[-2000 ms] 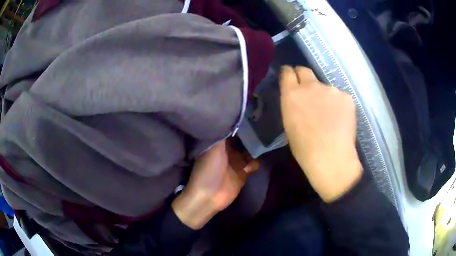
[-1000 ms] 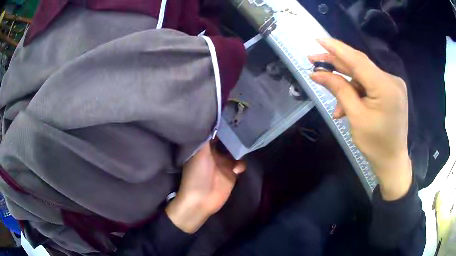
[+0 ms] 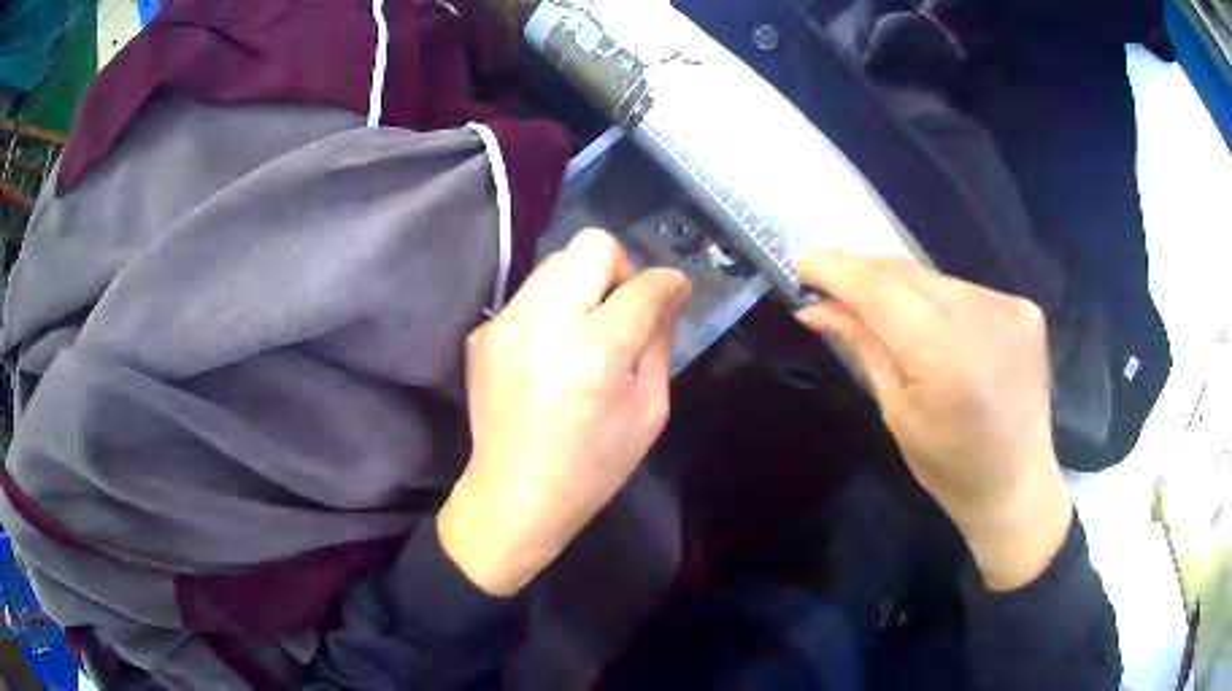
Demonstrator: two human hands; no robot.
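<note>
My right hand (image 3: pixel 953 405) pinches a small dark round piece (image 3: pixel 808 294), likely a bobbin, at the table's front edge; the fingers mostly cover it. My left hand (image 3: pixel 568 392) is closed, thumb against fingers, over the near side of an open grey drawer (image 3: pixel 615 196). Whether it pinches a thread cannot be seen. Small metal parts (image 3: pixel 716 253) lie in the drawer. The grey and maroon garment (image 3: pixel 257 270) with white piping hangs at the left, beside my left hand.
The white table edge (image 3: pixel 757 128) carries a ruled measuring tape (image 3: pixel 723 196). A black garment (image 3: pixel 1013 203) with a small white mark lies on the table at the right. Dark cloth covers my lap below. Blue plastic (image 3: pixel 34 614) shows at the lower left.
My left hand has come up from beneath the drawer's near corner to above it. My right hand, which lifted the small dark piece from the drawer area, has lowered to the table edge.
</note>
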